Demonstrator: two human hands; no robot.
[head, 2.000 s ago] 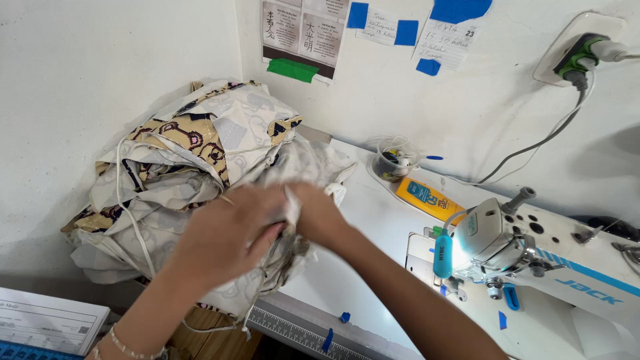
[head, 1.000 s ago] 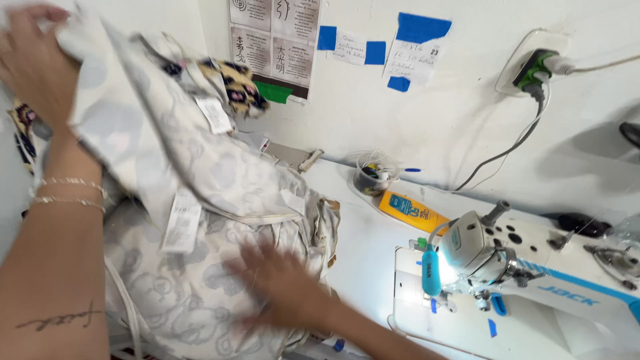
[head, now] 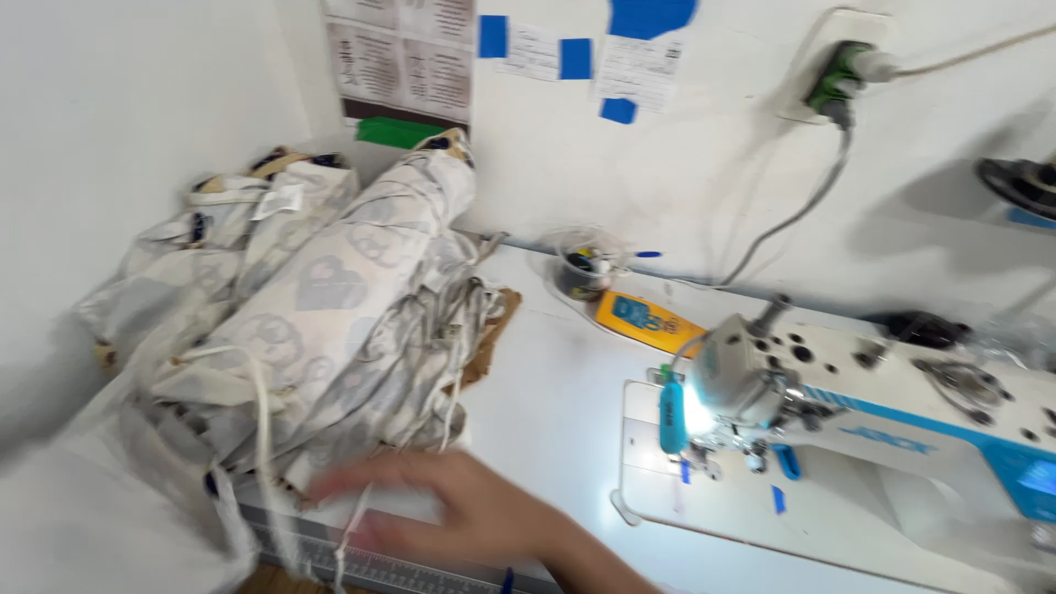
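Note:
A heap of light patterned fabric (head: 330, 280) with white cords lies at the left against the wall. Over the table's front edge, at the lower left, hangs a blurred pale stretch of cloth (head: 99, 503). My right hand (head: 445, 503) is blurred at the bottom centre, close to the front of the heap, its thumb and fingers apart and nothing seen between them. A thin white cord (head: 351, 524) hangs by those fingers. My left hand is out of view.
A Jack sewing machine (head: 899, 445) with its lamp lit stands at the right. Behind it are a yellow-orange packet (head: 648, 322) and a clear plastic cup (head: 582, 272) of small items. A ruler strip (head: 396, 569) runs along the front edge. A cable (head: 796, 219) hangs from the wall socket.
My left hand, raised at the upper left with fabric one second ago, has left the view. The fabric near it now lies lower. My right hand has moved off the fabric toward the front edge.

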